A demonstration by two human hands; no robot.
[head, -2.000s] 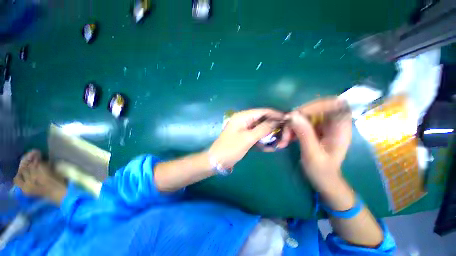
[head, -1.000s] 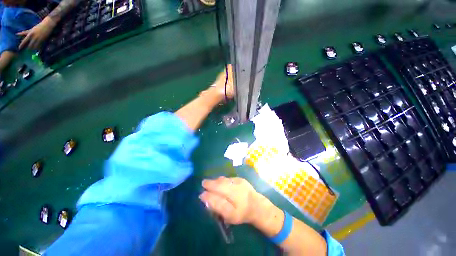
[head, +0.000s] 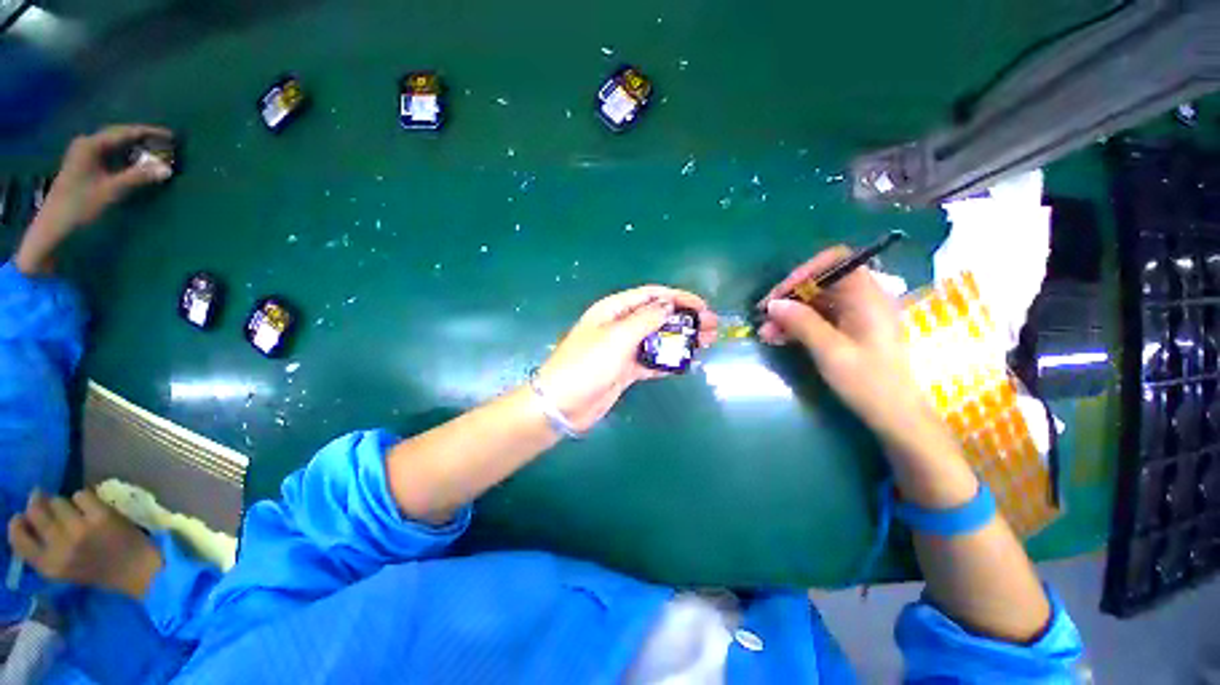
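Note:
My left hand [head: 618, 351] holds a black device unit [head: 670, 341] by its edges, its open inside with a white label facing up. My right hand [head: 840, 328] holds dark tweezers [head: 846, 268] like a pen, just right of the unit. The tweezer tips are near a small yellowish piece [head: 735, 331] between the hands; I cannot tell if they grip it. The sheet of amber pieces [head: 983, 402] lies right of my right hand, partly behind my wrist.
Several units lie on the green bench [head: 442, 241] ahead and left. A neighbour's hand [head: 94, 181] holds a unit at far left, above a ribbed pad [head: 161, 455]. At right are a metal post [head: 1044, 114], white paper [head: 997, 248], a black box [head: 1070, 321] and a black tray [head: 1177, 388].
My left hand has come back from beyond the post and now holds a unit. My right hand has lifted, with the tweezers now pointing left. The view has swung left.

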